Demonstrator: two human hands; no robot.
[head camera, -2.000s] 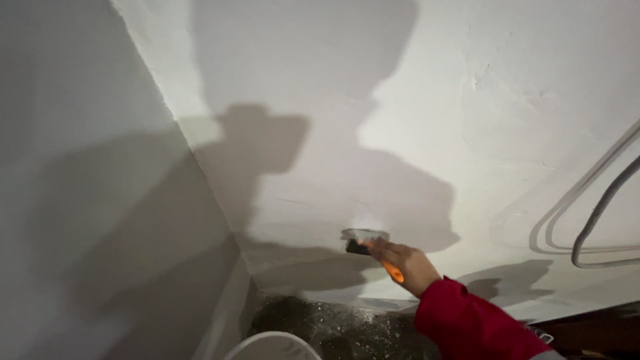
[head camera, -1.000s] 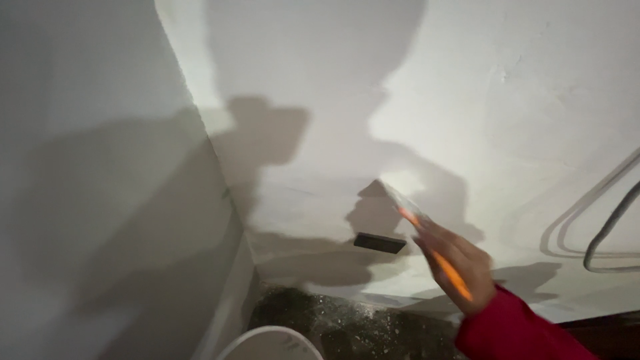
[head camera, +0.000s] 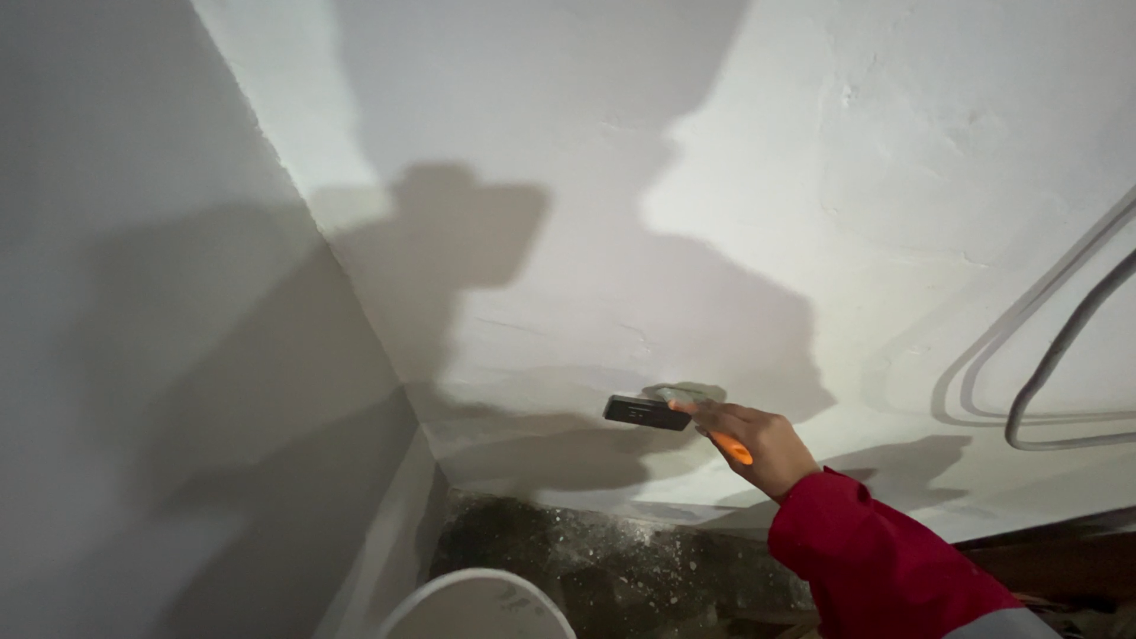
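Note:
My right hand (head camera: 754, 439), in a red sleeve, is closed around the orange handle of a putty knife (head camera: 733, 447) low on the white plastered wall (head camera: 577, 328). The blade is at the wall and partly hidden by my fingers. A dark rectangular block (head camera: 647, 413) shows just left of my fingertips; whether it is fixed to the wall or touches the tool I cannot tell. My left hand is out of view.
A round white bucket (head camera: 479, 581) stands below, near the wall corner. The dark floor (head camera: 621, 559) is speckled with white bits. A grey cable (head camera: 1056, 355) loops at the right. Another wall (head camera: 177, 293) rises at the left.
One second ago the putty knife was higher, with its blade clear of the dark block; my right hand has since brought it down to the left, beside the block.

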